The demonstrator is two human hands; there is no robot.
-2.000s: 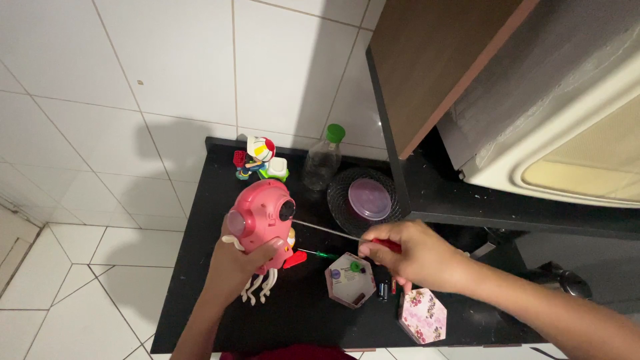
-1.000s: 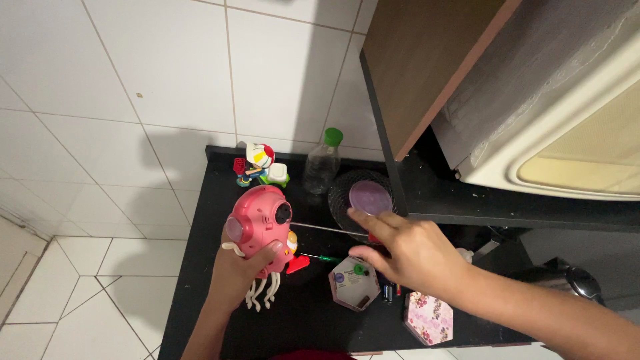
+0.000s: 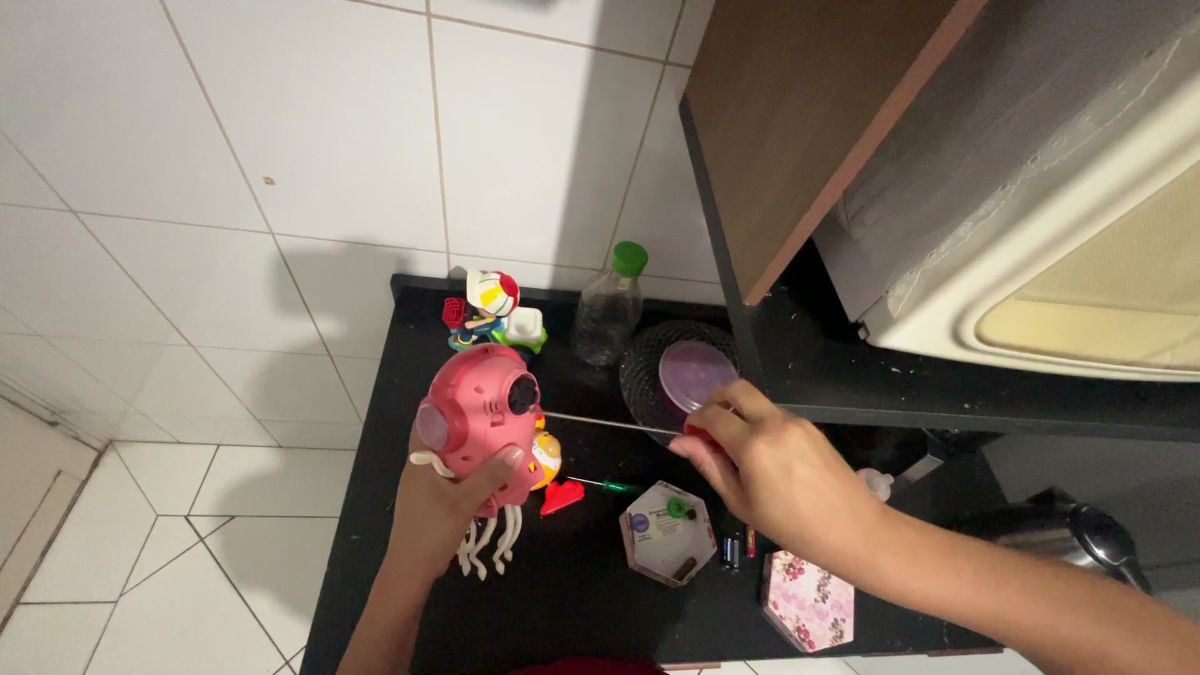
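Observation:
My left hand [image 3: 445, 506] holds a pink plastic octopus-like toy [image 3: 478, 422] above the left part of the counter, its white tentacles hanging down. With its fingers closed round the red handle, my right hand [image 3: 750, 450] holds a long screwdriver [image 3: 609, 423]. The shaft points left, and its tip is at the toy beside a black round part. Whether the tip sits in a screw cannot be told. Below the shaft lie a small green-handled screwdriver [image 3: 607, 486], a red plastic piece [image 3: 562, 497] and a yellow-and-white toy [image 3: 546, 459], partly hidden by the pink toy.
A toy figure on a vehicle [image 3: 492, 314], a green-capped bottle [image 3: 609, 319] and a dark patterned dish [image 3: 647, 375] with a purple lid [image 3: 698, 375] stand along the wall. Nearer are an open hexagonal box [image 3: 667, 548], batteries [image 3: 731, 551] and a floral hexagonal lid [image 3: 811, 600]. An electric kettle [image 3: 1059, 534] is at right.
My right hand's fingers, more spread out one second ago, are now curled round the red handle. The pink toy stays in my left hand, with the screwdriver tip still against it.

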